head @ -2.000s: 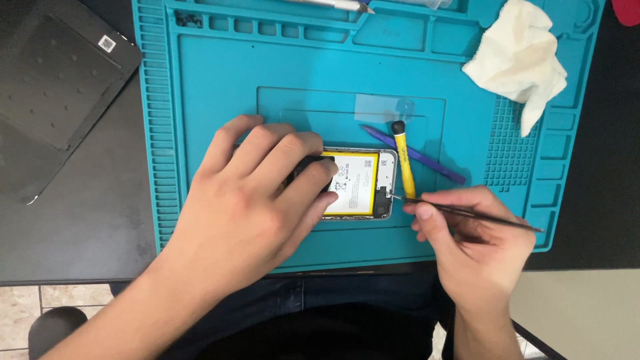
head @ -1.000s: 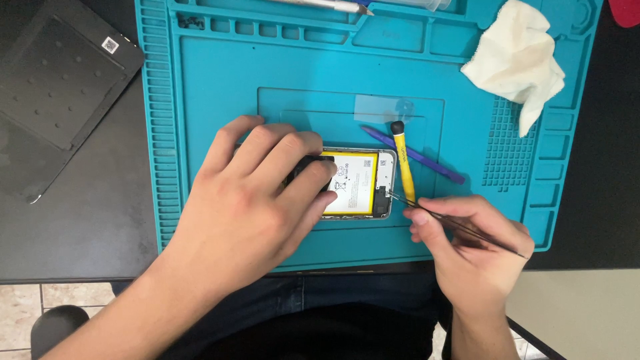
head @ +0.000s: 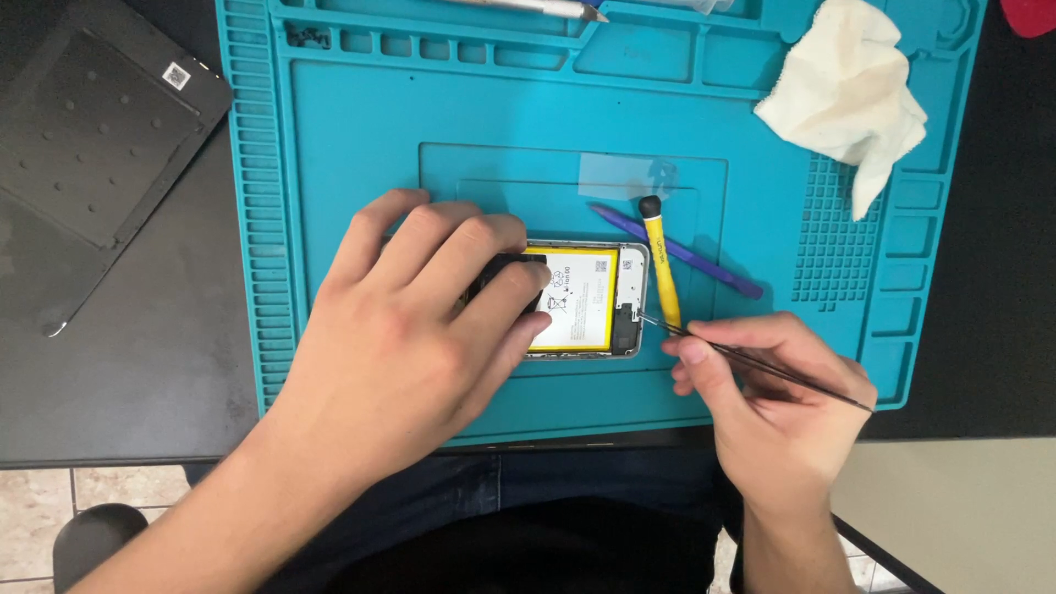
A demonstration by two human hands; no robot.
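An opened smartphone point(head: 631, 280) lies on the teal silicone repair mat point(head: 355, 140), its white battery point(head: 582, 318) with a yellow border exposed. My left hand point(head: 412, 313) grips the phone's left part, the fingers over a black piece on the battery; the far end of the phone is hidden under it. My right hand point(head: 767, 379) holds thin dark tweezers point(head: 784, 373) between thumb and fingers, their tips at the phone's right end beside a small black part. Just right of the phone lies a yellow screwdriver point(head: 662, 268), across a purple pry tool point(head: 701, 260).
A clear plastic film point(head: 615, 175) lies behind the tools. A white cloth point(head: 850, 91) covers the mat's back right. A metal-handled craft knife point(head: 536, 8) and small dark pieces point(head: 308, 37) are in the back trays. A black panel point(head: 99, 124) lies at the left.
The tips of the tweezers have shifted slightly about the phone's right end, and the right hand has tilted a little. The left hand has stayed where it was.
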